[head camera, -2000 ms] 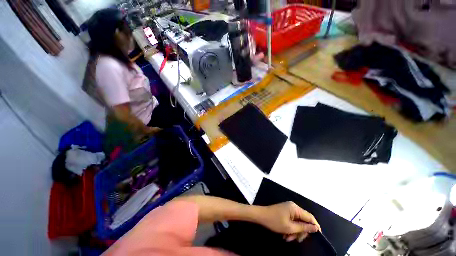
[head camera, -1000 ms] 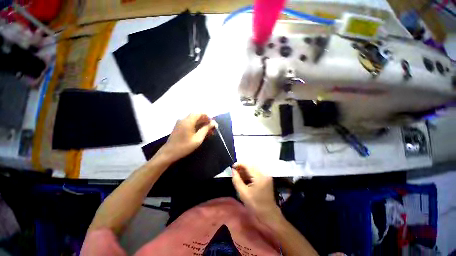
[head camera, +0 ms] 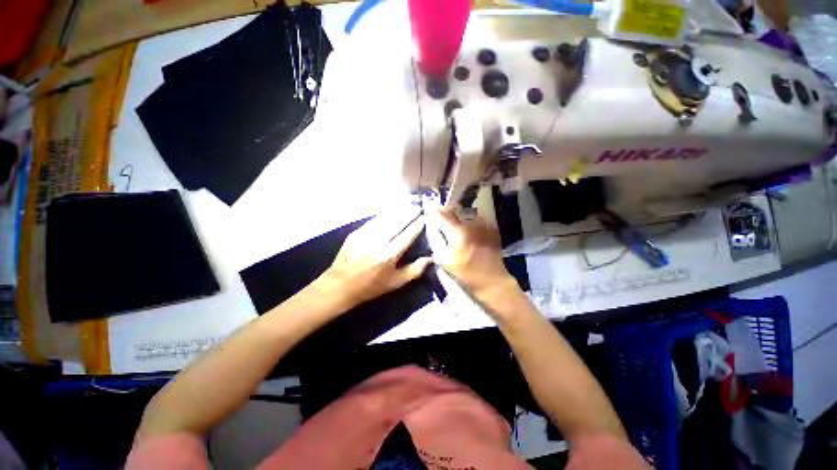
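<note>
A black fabric panel point(head camera: 312, 266) lies on the white table under my left hand point(head camera: 381, 252), with its right end near the presser foot point(head camera: 428, 198). My left hand is spread over the panel, fingertips close to the needle area. My right hand point(head camera: 463, 252) is beside it, fingers pinched together at the panel's edge just below the foot. A pale narrow strip point(head camera: 454, 292) runs under my right hand. What the right fingertips pinch is hidden by glare. The white HIKARI sewing machine point(head camera: 587, 119) stands above my hands.
A black panel stack point(head camera: 128, 255) lies left; a fanned black stack point(head camera: 239, 110) lies beyond it. Dark strips point(head camera: 507, 220) and blue-handled snips point(head camera: 638, 240) lie below the machine arm. A pink cone point(head camera: 439, 32) stands on the head. A blue basket point(head camera: 642, 367) is at lower right.
Both hands have moved from holding the thin white strip over the panel to the presser foot. The panel has moved closer to the machine. The view has shifted nearer the machine.
</note>
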